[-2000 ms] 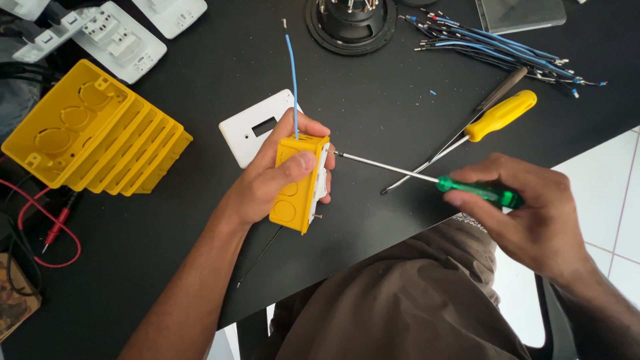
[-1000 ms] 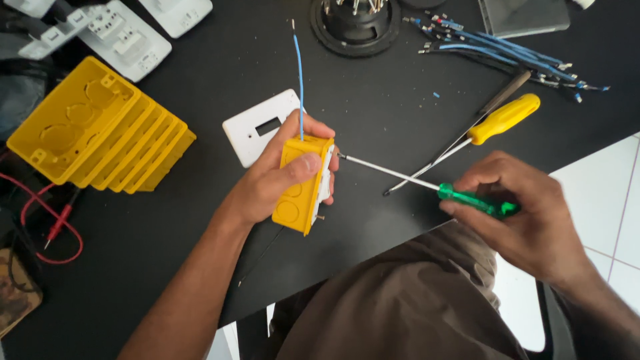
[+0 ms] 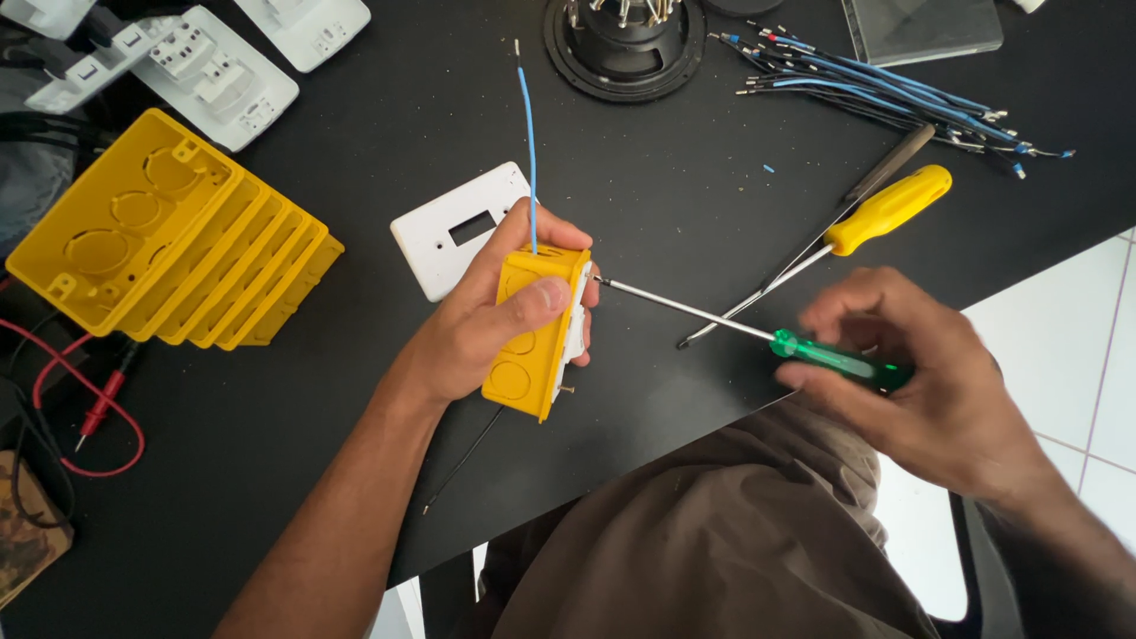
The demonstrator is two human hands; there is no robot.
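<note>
My left hand (image 3: 497, 311) grips a yellow plastic electrical box (image 3: 524, 368) with a white fitting (image 3: 572, 342) on its open face. From the box's top rises a blue wire (image 3: 530, 151); a black wire (image 3: 466, 457) trails below it. One screw (image 3: 566, 389) sticks out near the fitting's lower end. The green-handled screwdriver (image 3: 692, 311) has its tip at the fitting's upper end, at a screw. My right hand (image 3: 914, 373) is around the end of its green handle, blurred, with thumb and fingers at its sides. A white cover plate (image 3: 439, 232) lies behind my left hand.
Nested yellow boxes (image 3: 191, 257) stand at left, near white socket plates (image 3: 231, 98) and a red test probe (image 3: 105, 404). A yellow-handled screwdriver (image 3: 892, 209) crosses a dark-handled tool (image 3: 887, 164) at right. Behind them lie cut blue and black wires (image 3: 879, 84) and a round black speaker (image 3: 626, 53).
The fingers of my right hand have shifted around the green handle and look more open. The left hand keeps the box in much the same place, with the screwdriver tip at its upper end.
</note>
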